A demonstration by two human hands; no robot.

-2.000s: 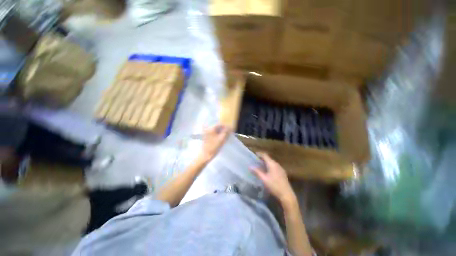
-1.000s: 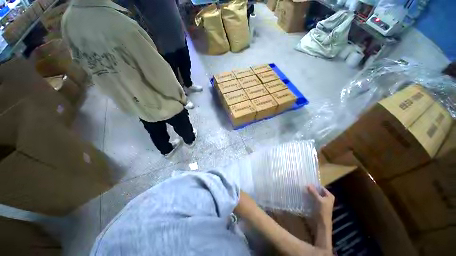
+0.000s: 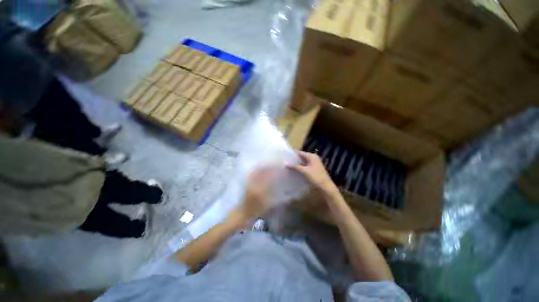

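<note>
A whitish translucent air-column bag (image 3: 260, 140), blurred, is in front of my body. My right hand (image 3: 308, 167) pinches its right edge between thumb and fingers. My left hand (image 3: 261, 187) is blurred and shows hazily through the film at the bag's lower left; its fingers cannot be made out. The open carton (image 3: 427, 187) stands just right of my right hand, with a row of dark panel edges (image 3: 360, 171) inside. Whether the bag holds a panel cannot be told.
Stacked sealed cartons (image 3: 384, 76) rise behind the open carton. Small cartons (image 3: 183, 91) sit on a blue pallet (image 3: 243, 66) on the floor. Two people (image 3: 50, 189) are at the left. Woven sacks (image 3: 91, 38) are at upper left. Crumpled clear film (image 3: 473, 183) hangs at the right.
My view has swung right and down to the open carton. The ribbed bag, spread out flat one second ago, is now blurred between both hands. My left hand has come into view.
</note>
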